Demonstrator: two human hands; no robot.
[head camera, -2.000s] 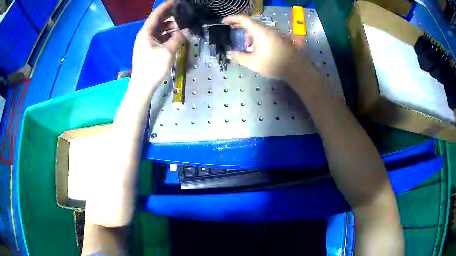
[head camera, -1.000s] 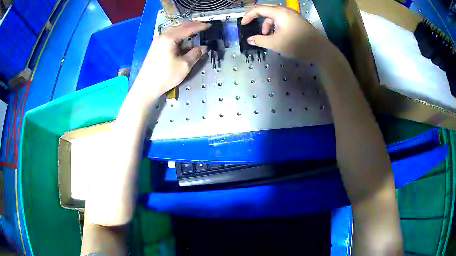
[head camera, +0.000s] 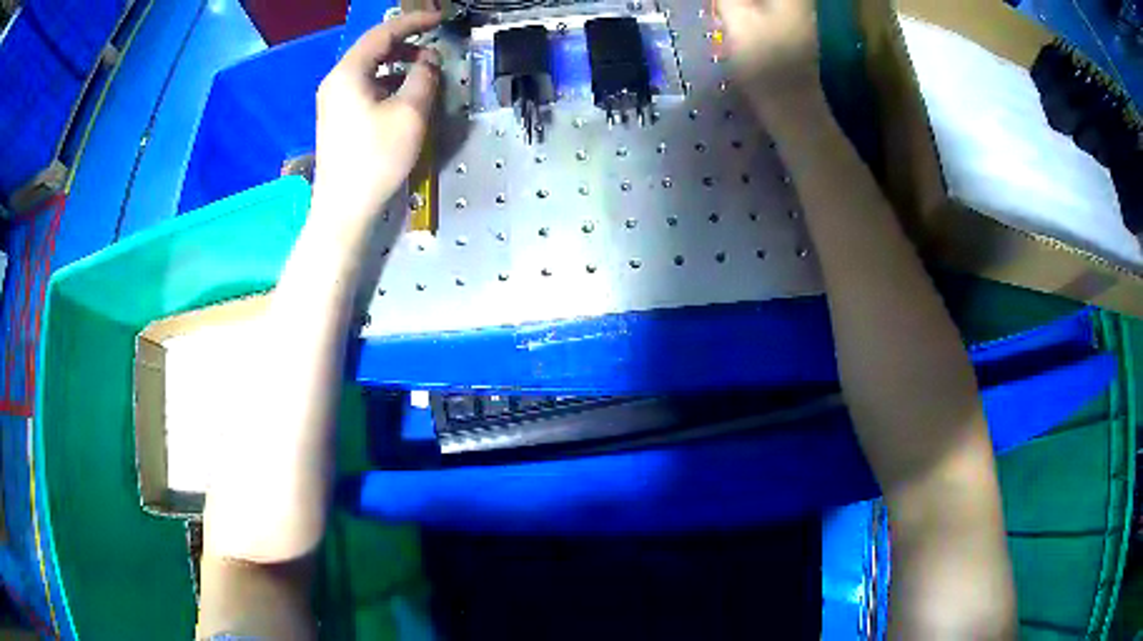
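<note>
Two black power adapters sit side by side in the pale positioning jig (head camera: 570, 69) at the far end of the perforated metal plate (head camera: 589, 232). Their metal pins point toward me. The left adapter (head camera: 523, 56) and the right adapter (head camera: 615, 56) are both untouched. My left hand (head camera: 376, 107) is left of the jig, fingers apart and empty, above the yellow strip (head camera: 424, 194). My right hand (head camera: 767, 50) is right of the jig at the top edge of the view. Its fingers are partly cut off, and whether it holds anything cannot be told.
A cardboard tray (head camera: 990, 232) with a white liner and black adapters (head camera: 1088, 107) stands at the right. A green tote (head camera: 94, 376) with another lined tray (head camera: 153, 426) is at the left. A blue bin (head camera: 245, 132) lies beyond it. A keyboard (head camera: 539, 423) is under the plate.
Both hands brought the adapters to the jig, then let go of them. My left hand has moved left and my right hand right, away from the adapters.
</note>
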